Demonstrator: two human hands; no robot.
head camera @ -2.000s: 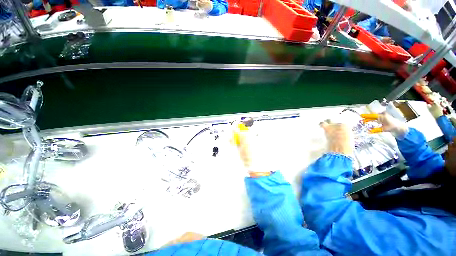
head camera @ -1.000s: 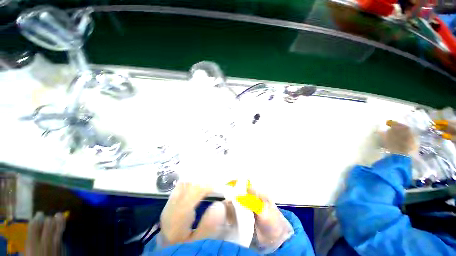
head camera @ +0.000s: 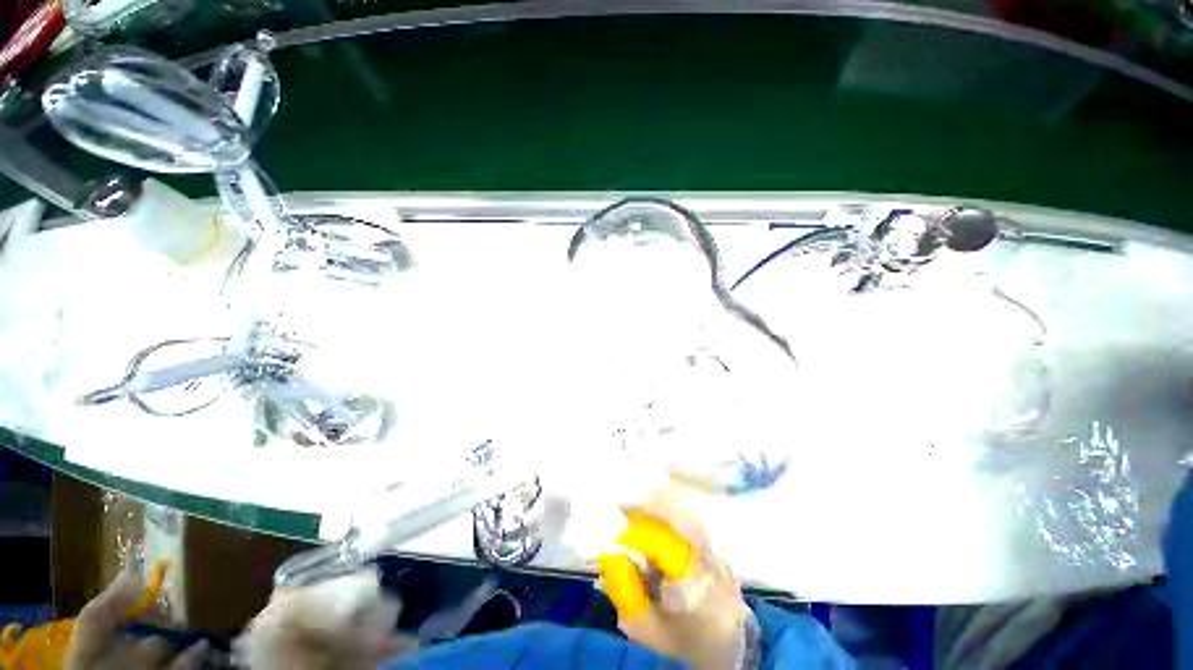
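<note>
A clear lobed section with a pale inner tube (head camera: 425, 513) lies slanted at the bench's front edge, its left end over the edge. A ridged clear lobe (head camera: 508, 521) is at its right end. My left hand (head camera: 321, 626), blurred and cut off below, is closed at the section's left end. My right hand (head camera: 687, 605), with yellow-orange finger cots, is curled around a small dark thing, mostly hidden. A large clear shell (head camera: 713, 268) lies beyond my right hand, its body washed out by glare. A balloon-animal body assembly (head camera: 249, 295) stands at the left.
A dark green conveyor (head camera: 589, 118) runs behind the white bench (head camera: 890, 524). A white bottle (head camera: 177, 223) is at the back left. Clear parts (head camera: 903, 242) lie by the back rail, and a crinkled clear thing (head camera: 1086, 504) at the right. Another person's hand (head camera: 118, 622) is at lower left.
The view has swung down and left. My hands, close together before, are now apart, the left one at the section. The section's left end has come towards me, over the edge.
</note>
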